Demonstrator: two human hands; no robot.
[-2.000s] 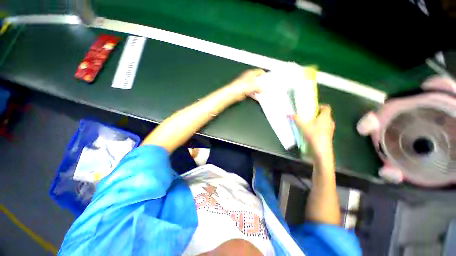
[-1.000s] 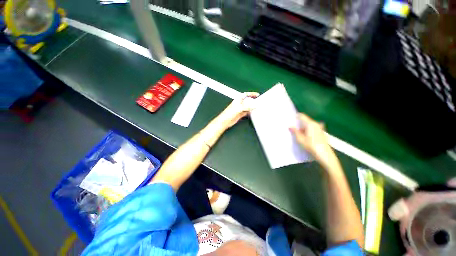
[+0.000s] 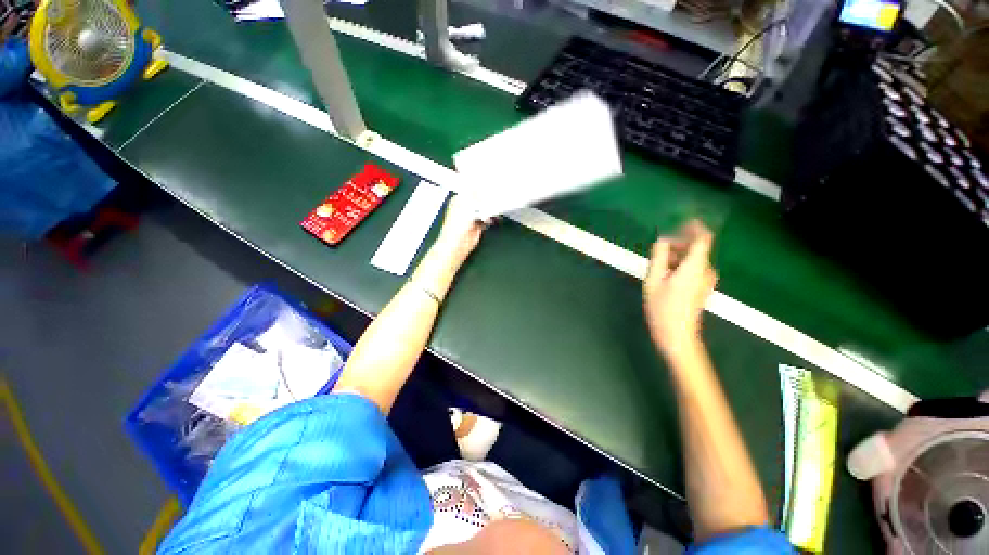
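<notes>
My left hand (image 3: 464,226) holds the near left corner of a white sheet or stack of sheets (image 3: 542,157), which is raised over the pale rail and the green belt. My right hand (image 3: 680,284) is apart from the sheets, to their right, with bent fingers; its fingertips are blurred, and I cannot tell whether they hold something thin. A narrow white strip (image 3: 410,227) lies on the bench left of my left hand.
A red phone or case (image 3: 350,204) lies left of the strip. Yellow-green strips (image 3: 811,466) lie at right beside a pink fan (image 3: 943,488). A black tray (image 3: 640,108) and stacked trays (image 3: 889,206) stand beyond. A blue bin (image 3: 174,379) and yellow fan (image 3: 89,43) are at left.
The white sheets have swung up and left over the belt in my left hand. My right hand has let go of them and is now apart from them.
</notes>
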